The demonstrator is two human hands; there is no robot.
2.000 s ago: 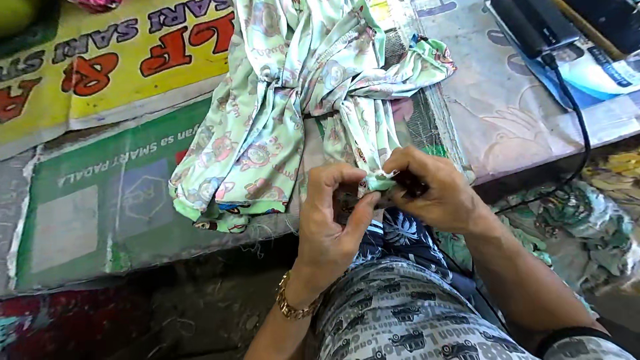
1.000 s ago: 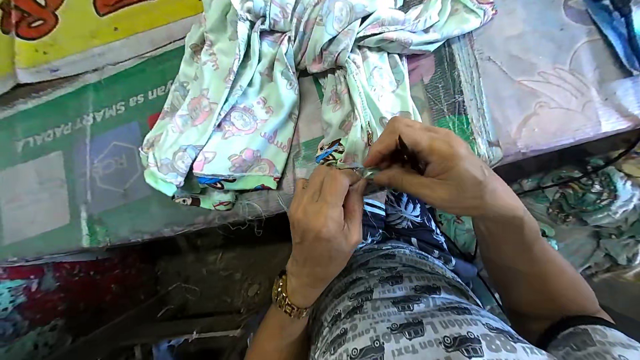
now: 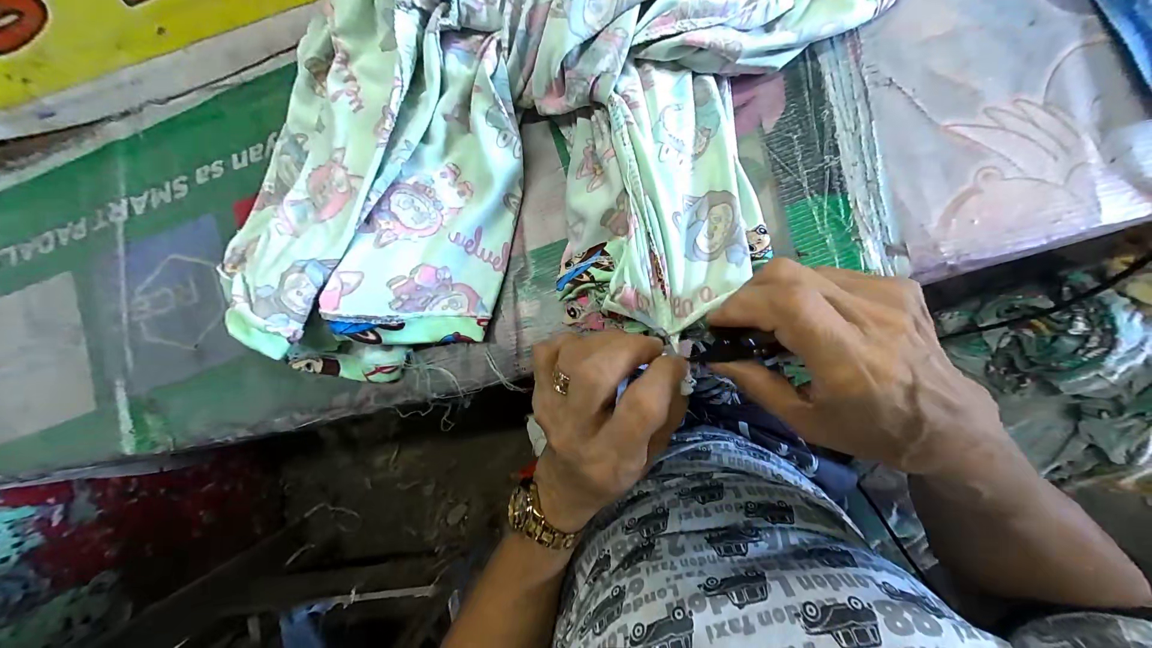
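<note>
A light green printed cloth garment [image 3: 423,207] lies bunched over the table edge, its gathered lower part [image 3: 675,261] drawn to a point between my hands. My left hand [image 3: 607,396], with a ring and a gold watch, pinches the garment's hem at that point. My right hand [image 3: 837,360] holds a small black tool [image 3: 733,346] between thumb and fingers, its end against the pinched cloth; the tool's kind is hidden by the fingers. Another hem [image 3: 405,333] with a colourful printed edge rests to the left, loose threads below it.
The table is covered with green printed sheeting [image 3: 180,306] and, at right, pale sheeting [image 3: 1008,153]. A yellow banner [image 3: 135,45] lies at the upper left. Scrap cloth [image 3: 1053,351] is heaped below the table at right. Printed fabric covers my lap [image 3: 720,567].
Both hands stay together at the garment's hem. The hem pinched between them is now drawn into a narrow point, and the black tool shows more plainly in my right hand. The view has shifted.
</note>
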